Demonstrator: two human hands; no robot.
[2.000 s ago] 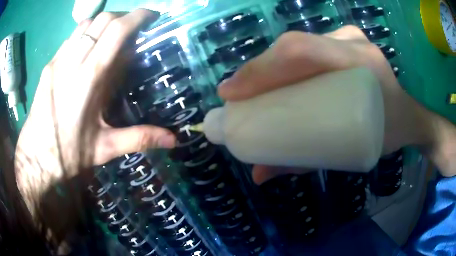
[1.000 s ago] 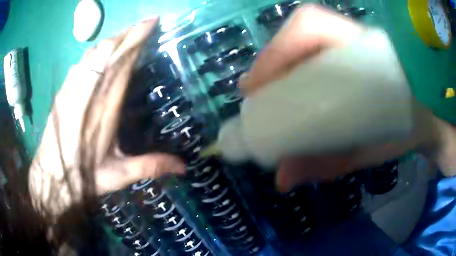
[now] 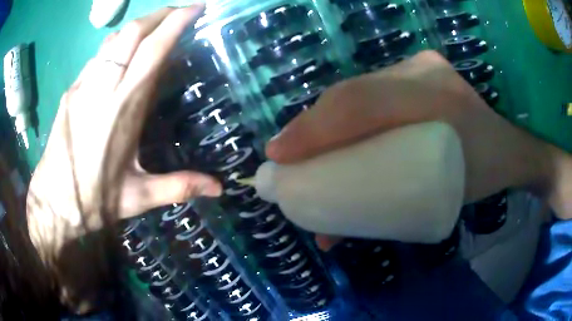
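Observation:
My right hand point(image 3: 401, 100) grips a large milky-white squeeze bottle point(image 3: 370, 182), lying nearly level. Its thin pale-yellow nozzle point(image 3: 246, 181) points left, at a black round part in a column of the clear blister tray point(image 3: 251, 94). Whether the tip touches the part I cannot tell. Glossy black round parts point(image 3: 291, 44) stand tilted in close rows, many with small bright T-shaped pins. My left hand point(image 3: 94, 138) lies spread over the tray's left side, thumb tip beside the nozzle; what is under its palm is hidden. The bottle and right hand hide the middle of the tray.
A slim white printed bottle point(image 3: 19, 88) lies at the far left on the green mat point(image 3: 533, 94). A white oval object point(image 3: 106, 11) is cut off at the top edge. A yellow tape roll point(image 3: 545, 25) is at the top right. A blue sleeve point(image 3: 552, 273) shows at the lower right.
The bottle, raised and blurred one second ago, is now lower and sharper, its nozzle slightly up and left. Tray, left hand and loose objects have shifted a little in the picture.

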